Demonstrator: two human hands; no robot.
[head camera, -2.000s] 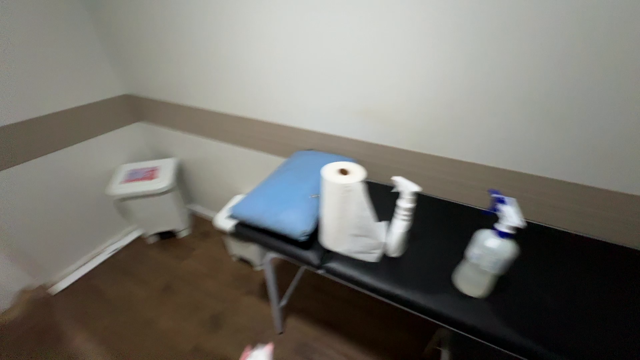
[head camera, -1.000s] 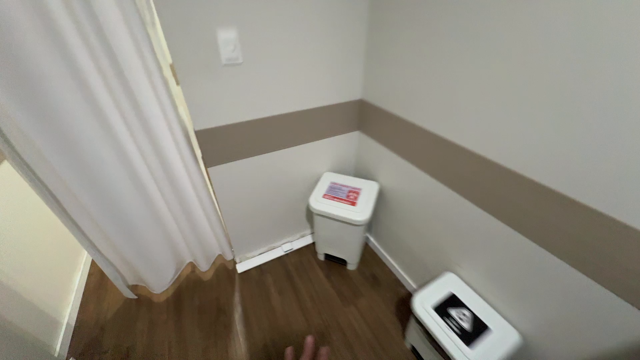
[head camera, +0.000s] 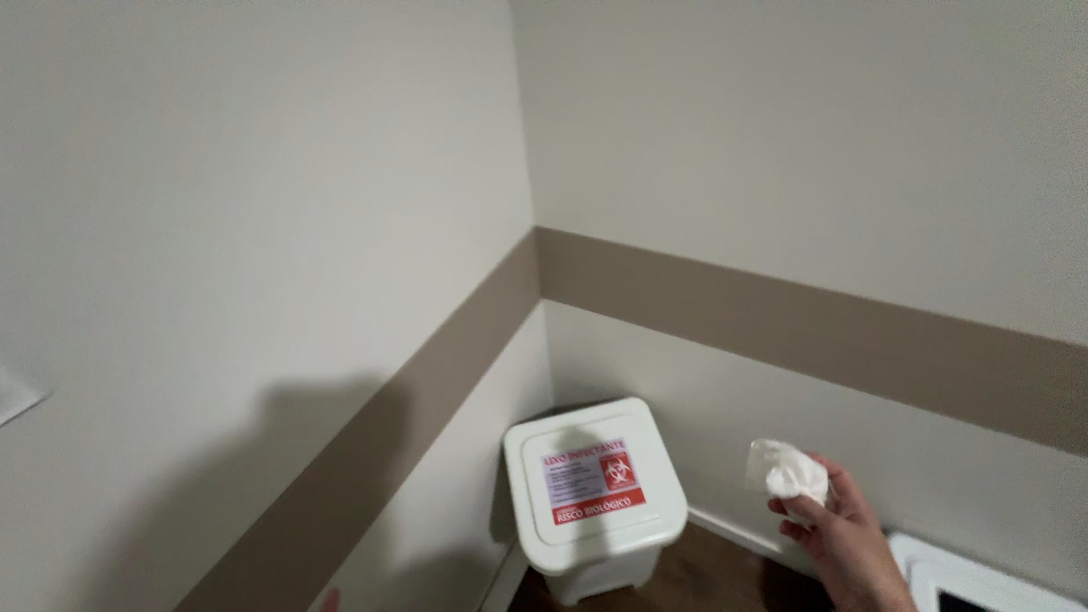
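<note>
In the head view my right hand (head camera: 837, 527), at the lower right, grips a crumpled white wad (head camera: 792, 478), perhaps paper or gauze, with a translucent edge on its left side. The hand is raised to the right of a white lidded waste bin (head camera: 599, 544), not touching it. The bin's lid is down and bears a red and white biohazard label (head camera: 593, 480). Of my left hand (head camera: 331, 602) only a blurred fingertip shows at the bottom edge; the rest is out of frame.
Two light walls with a brown band (head camera: 765, 314) meet in the corner behind the bin. A second white bin (head camera: 977, 578) with a black label stands at the lower right, partly cut off. Dark wood floor (head camera: 710, 569) shows between the bins. A wall switch plate edge (head camera: 17, 395) is at the far left.
The view has turned from the couch to the corner and come closer to the labelled bin. My right hand with the white wad has come into view at the right.
</note>
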